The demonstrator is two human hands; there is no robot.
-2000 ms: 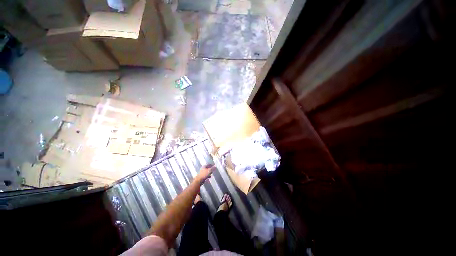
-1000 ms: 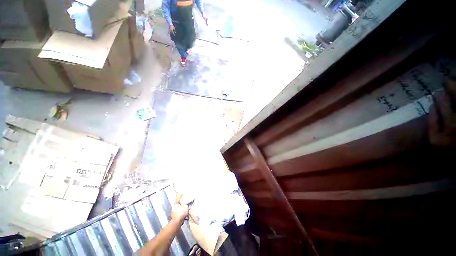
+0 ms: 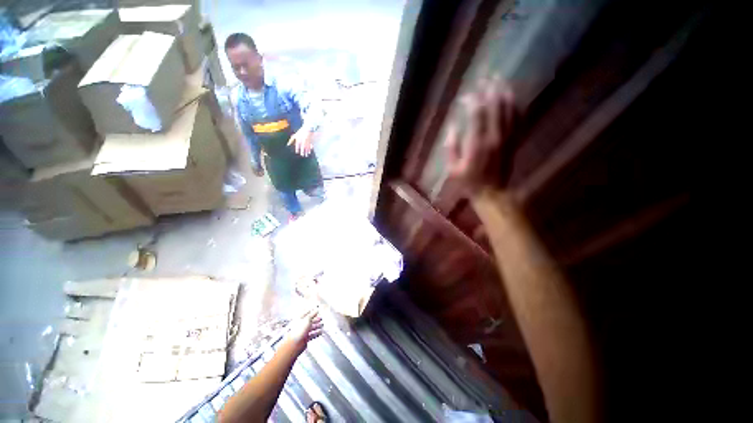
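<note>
An open carton (image 3: pixel 357 299) with a white, washed-out bulge of contents (image 3: pixel 351 256) stands at the rear edge of the ribbed metal truck bed (image 3: pixel 347 363), beside the right wall. My left hand (image 3: pixel 307 328) is just left of the carton, fingers apart and empty; whether it touches the carton cannot be told. My right hand (image 3: pixel 481 136) is raised with its fingers spread against the dark red-brown cargo box wall (image 3: pixel 578 194) and is slightly blurred.
A person (image 3: pixel 277 124) in a dark apron stands on the ground beyond the carton, facing the truck. Stacked cartons (image 3: pixel 161 194), some open, stand at the upper left. Flattened cardboard (image 3: pixel 177 330) lies on the ground at the lower left. A sandalled foot shows on the bed.
The person has come closer to the truck. My right hand has come further into view along the wall. My left hand, at the carton before, now shows spread fingers beside it.
</note>
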